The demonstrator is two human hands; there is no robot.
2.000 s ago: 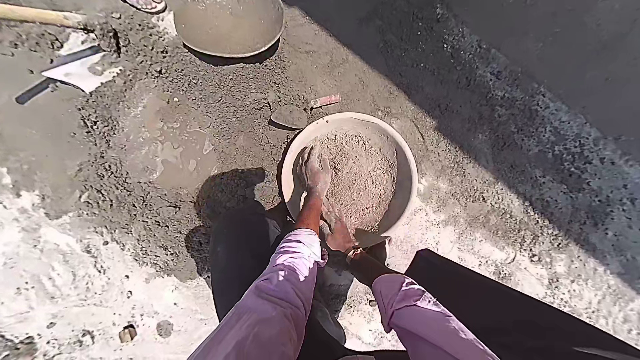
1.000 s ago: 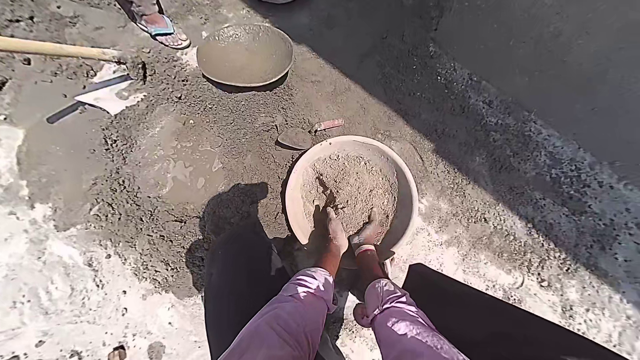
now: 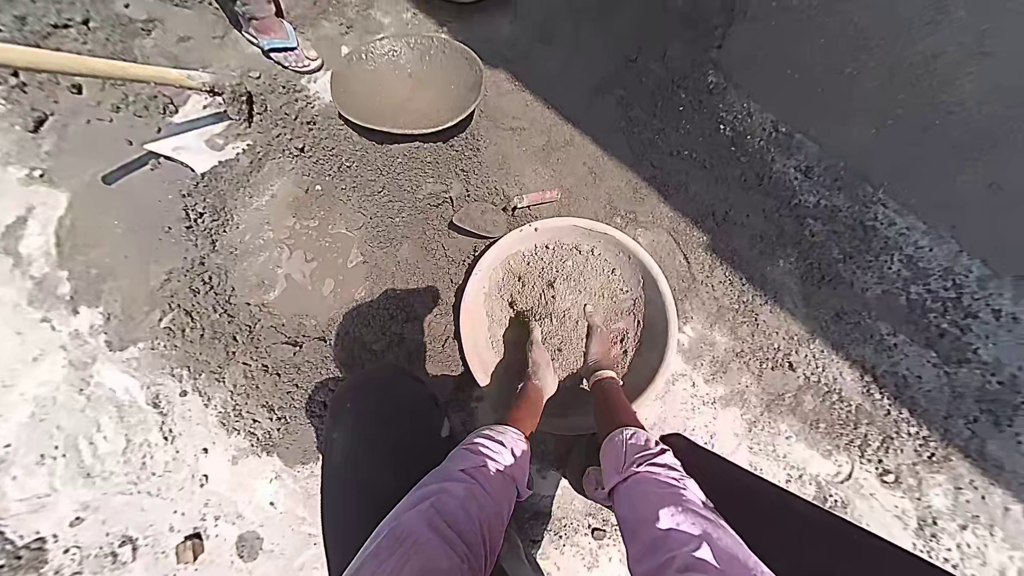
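Note:
A wide round basin (image 3: 666, 320) stands on the ground before me, with a grey-brown sandy mix (image 3: 568, 276) in it. My left hand (image 3: 538, 360) reaches into the near left part of the mix, its fingers partly sunk or in shadow. My right hand (image 3: 598, 348), with a pale band at the wrist, lies in the mix a short way to the right, thumb side up. The hands are apart, and whether either one grips a clump cannot be made out. Just beyond the basin's rim lies a trowel with a rounded blade (image 3: 480, 219) and a worn red handle (image 3: 537, 198).
A second shallow pan (image 3: 408, 84), coated with grey residue, sits farther off. At the upper left lie a long wooden handle (image 3: 104, 66) and a metal blade (image 3: 192, 144). Another person's sandalled foot (image 3: 284, 48) is near that pan. Wet mortar (image 3: 304, 264) spreads left of the basin.
Two seconds ago my hands were closer together, one over the left of the mix and one at the near rim; now both are in the mix, apart. The view has shifted somewhat.

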